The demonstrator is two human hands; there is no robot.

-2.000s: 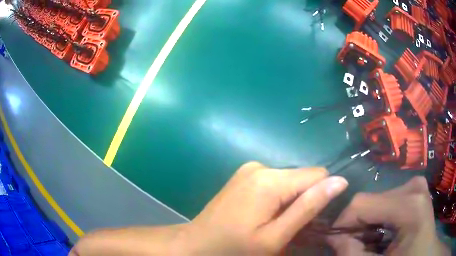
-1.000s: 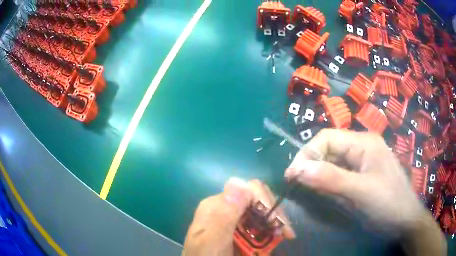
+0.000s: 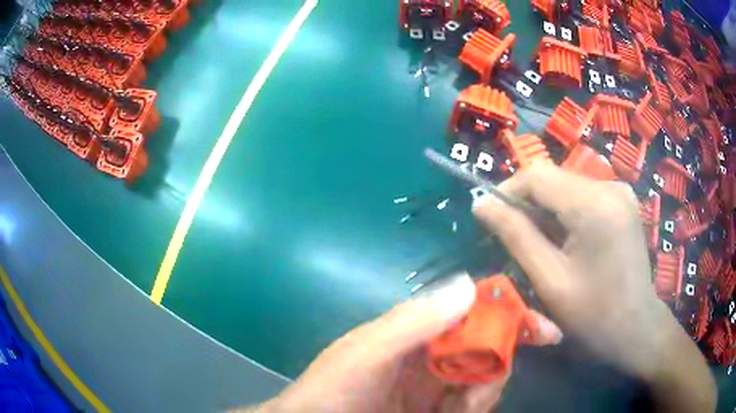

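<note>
My left hand [image 3: 387, 347] holds an orange connector housing [image 3: 480, 335] at the bottom centre, its oval face turned toward me. Thin black leads with pale tips [image 3: 413, 281] show just above my left thumb. My right hand [image 3: 565, 234], just above and right of the housing, holds a slim silver-grey tool [image 3: 452, 167] that points up and left. The tool is not touching the housing. Part of the tool is hidden in my right hand.
A loose heap of orange connectors [image 3: 561, 63] with white square terminals lies at the right. Orderly rows of orange connectors [image 3: 125, 109] stand at upper left. A yellow line [image 3: 218, 153] crosses the green table. Blue bins [image 3: 32, 363] show at lower left.
My left hand has turned the housing over and moved it right and up. The tool, inside the housing opening before, is now out of it, and my right hand has moved slightly upward.
</note>
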